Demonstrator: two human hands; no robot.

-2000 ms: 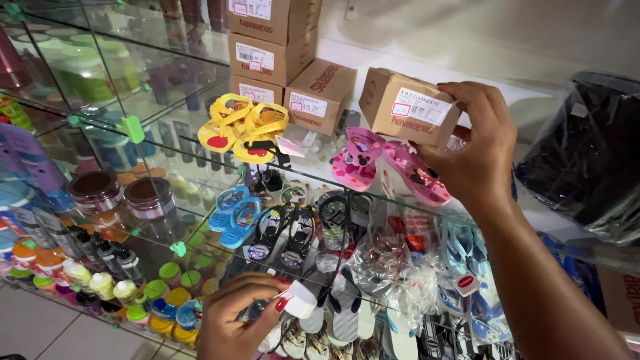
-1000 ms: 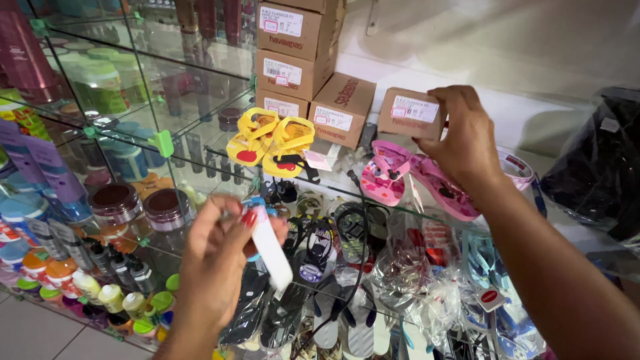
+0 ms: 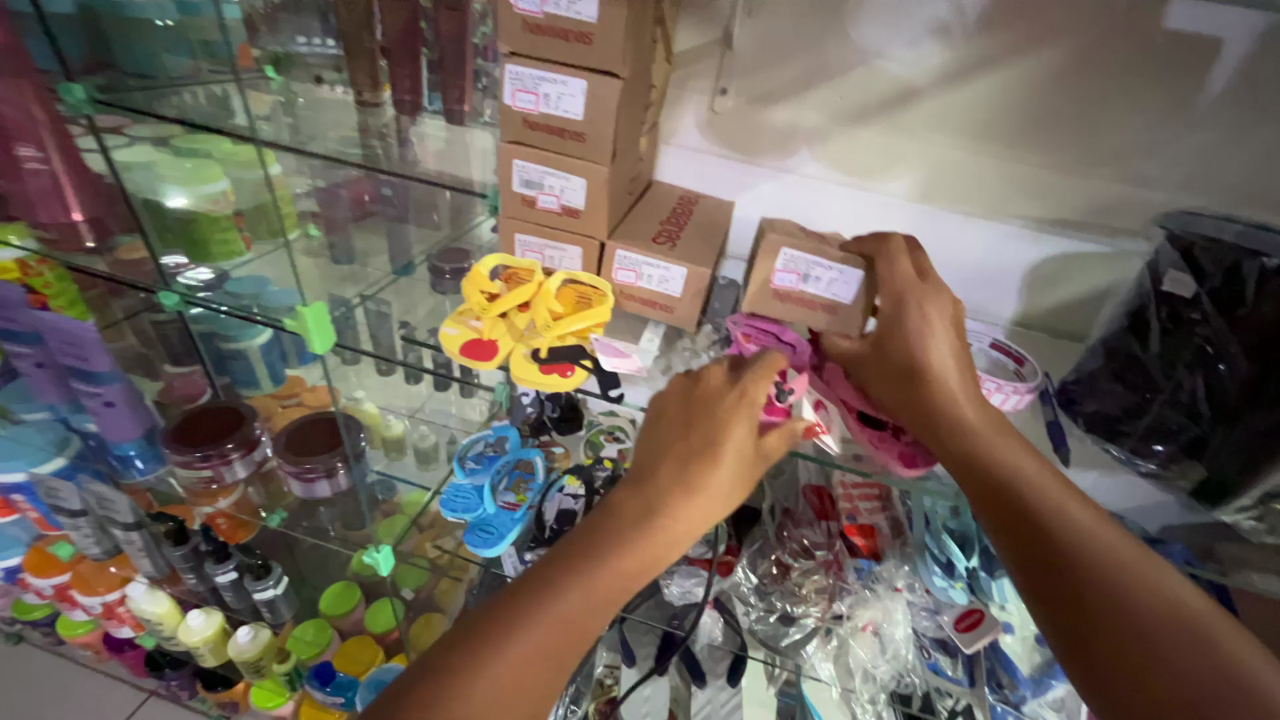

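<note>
My right hand (image 3: 905,340) grips the right side of a small cardboard Havaianas box (image 3: 808,276), which is tilted and bears a printed label. Just below it lies a pair of pink child's sandals (image 3: 880,425) on the glass shelf. My left hand (image 3: 715,430) is over the left pink sandal, its fingertips at the strap; a small white and red tag shows by its thumb. Whether its fingers close on the sandal is hidden. To the left sit yellow child's sandals (image 3: 480,340) with red hearts, and blue sandals (image 3: 505,500) are lower down.
Stacked cardboard shoe boxes (image 3: 560,115) and one more box (image 3: 672,250) stand behind. A tape roll (image 3: 1005,370) and a pen (image 3: 1053,420) lie at right, beside a black item in clear plastic (image 3: 1180,350). Glass shelves with jars (image 3: 320,450) fill the left; bagged sandals (image 3: 830,570) are below.
My left hand, which held a white strip or tag low at the left, has moved up and right to the pink sandals. My right hand still holds the box.
</note>
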